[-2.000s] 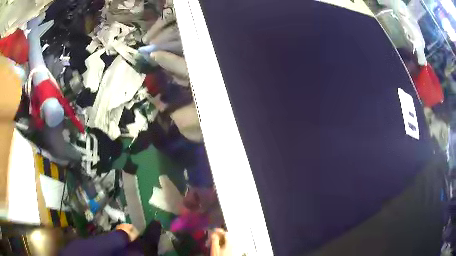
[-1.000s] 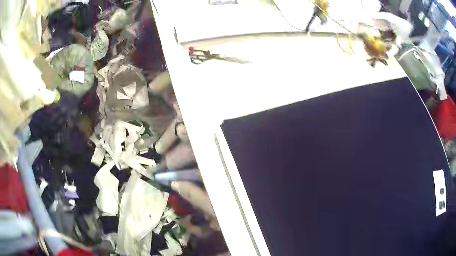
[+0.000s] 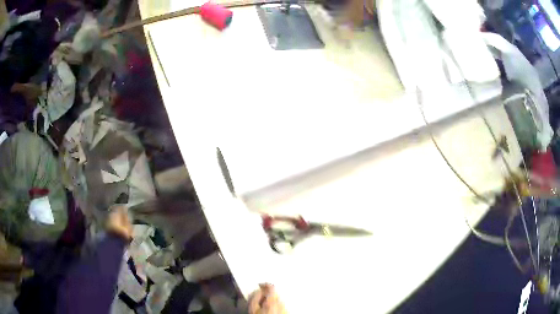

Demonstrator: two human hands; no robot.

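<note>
Shears [image 3: 319, 230] with red and dark handles and metal blades lie on the pale table [image 3: 202, 122], blades pointing right. Dark navy cloth [image 3: 448, 276] covers the lower right of the table. My left hand [image 3: 120, 222], with a dark purple sleeve, is over the aisle left of the table; it is small and blurred, so its grip cannot be told. My right hand [image 3: 265, 299] is at the table's near left edge, below the shears, cut off by the picture's bottom. Neither hand touches the shears.
A red thread cone [image 3: 216, 16] and a dark flat plate [image 3: 290, 27] are at the far end. A grey rail [image 3: 350, 156] crosses the table. Pale cloth [image 3: 466, 55] and hanging cords [image 3: 448, 159] are right. Bundles [image 3: 31, 184] and scraps crowd the left aisle.
The view has shifted to the bare table end. The shears appear lower and nearer, and the navy cloth has moved to the lower right. Both hands have come into view since one second ago.
</note>
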